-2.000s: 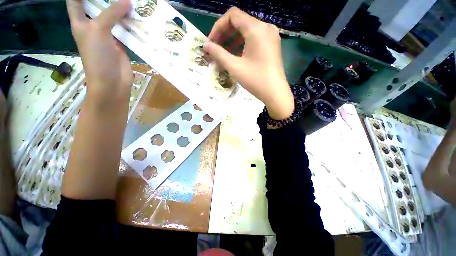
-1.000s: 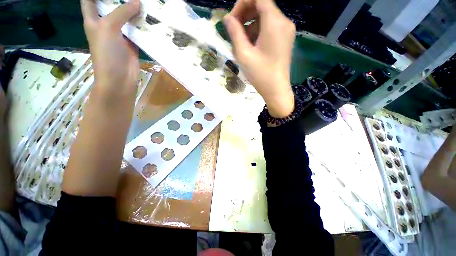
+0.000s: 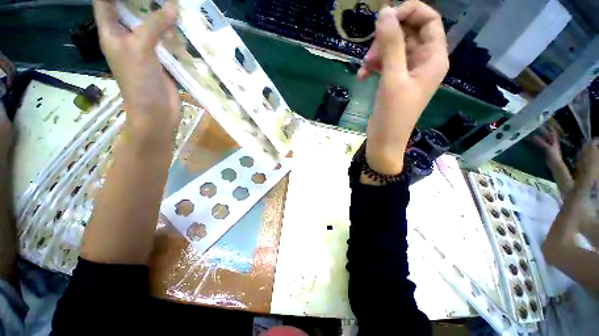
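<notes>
My left hand point(image 3: 141, 62) holds a white adhesive gasket strip point(image 3: 226, 82) upright at the upper left; its lower end reaches the bench. A strip layer with dark holes stands apart from the rest of it. My right hand point(image 3: 410, 72) is raised at the upper right of centre, with a thin tan ring-like gasket point(image 3: 340, 25) at its fingertips. The grip is partly hidden. A hole-punched white sheet point(image 3: 211, 190) lies flat on the brown board.
A black cylindrical housing point(image 3: 333, 104) stands on the green conveyor point(image 3: 295, 85). More housings point(image 3: 433, 141) stand behind my right wrist. Stacked gasket sheets point(image 3: 66, 177) lie at left, another sheet point(image 3: 511, 249) at right. A black-handled tool point(image 3: 87, 97) is far left. Another person's arm point(image 3: 571, 216) is at right.
My right hand has moved up and right, away from the strip, with a thin gasket piece. The strip's layers have spread apart. A lone housing now shows on the conveyor.
</notes>
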